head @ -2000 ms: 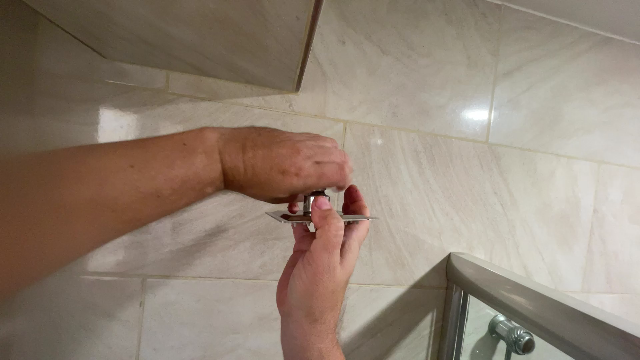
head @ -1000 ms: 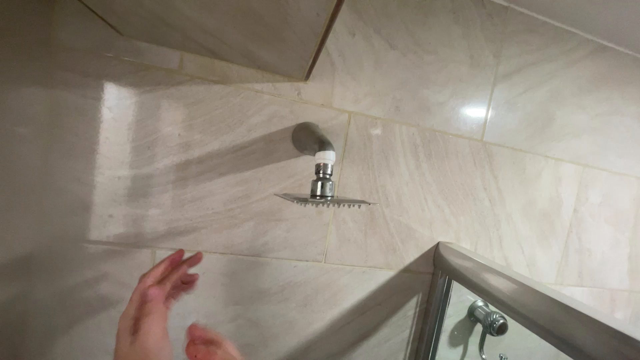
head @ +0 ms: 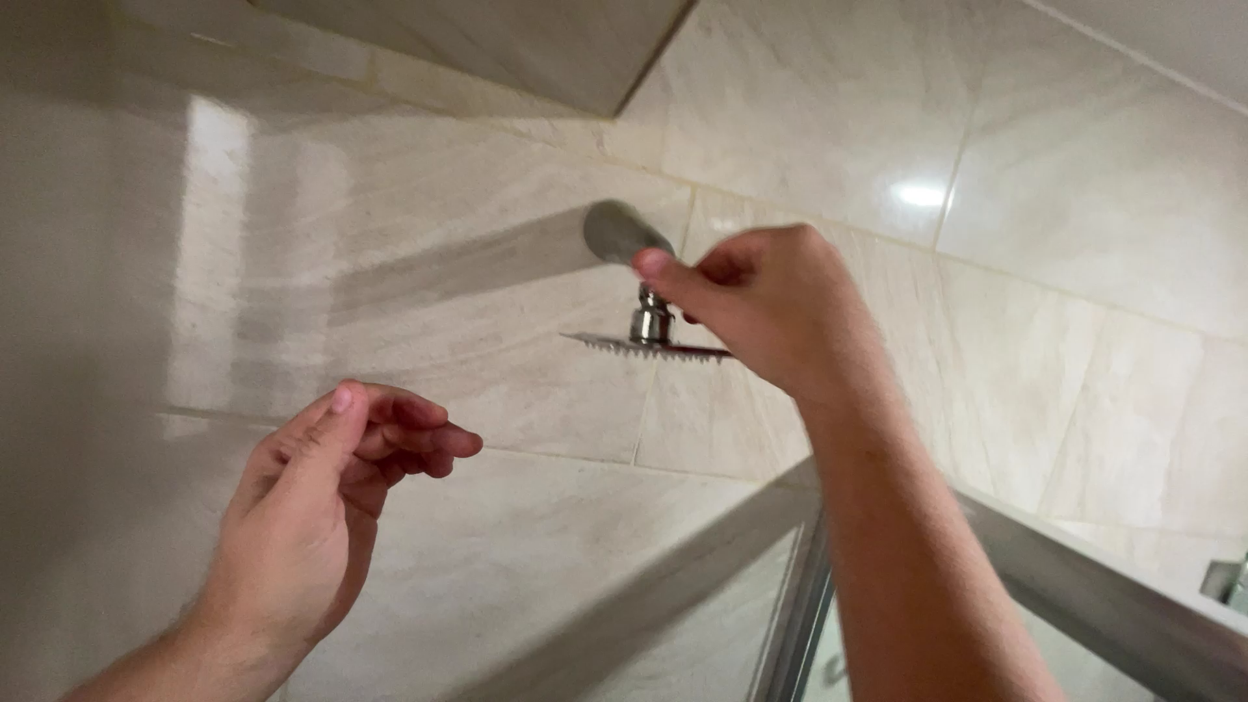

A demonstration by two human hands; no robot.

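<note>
A chrome shower arm (head: 624, 232) comes out of the tiled wall. Below it hangs a thin square shower head (head: 624, 345) with nozzles on its underside and a chrome swivel connector (head: 651, 320) on top. The thumb and fingers of my right hand (head: 760, 297) pinch the joint between arm and connector, hiding the white collar there; part of the plate's right side is behind this hand. Lower left, my left hand (head: 336, 468) is raised with curled fingers, thumb apart from them, holding nothing and touching nothing.
Marbled wall tiles (head: 507, 390) lie behind both hands. A tiled boxed edge (head: 546, 58) juts out above the shower arm. At lower right runs the metal frame (head: 1092, 585) of a glass shower enclosure, beside my right forearm.
Two seconds ago both hands were on the shower head and its joint. One second ago both were off it, low at the left. Now my right hand is up at the joint.
</note>
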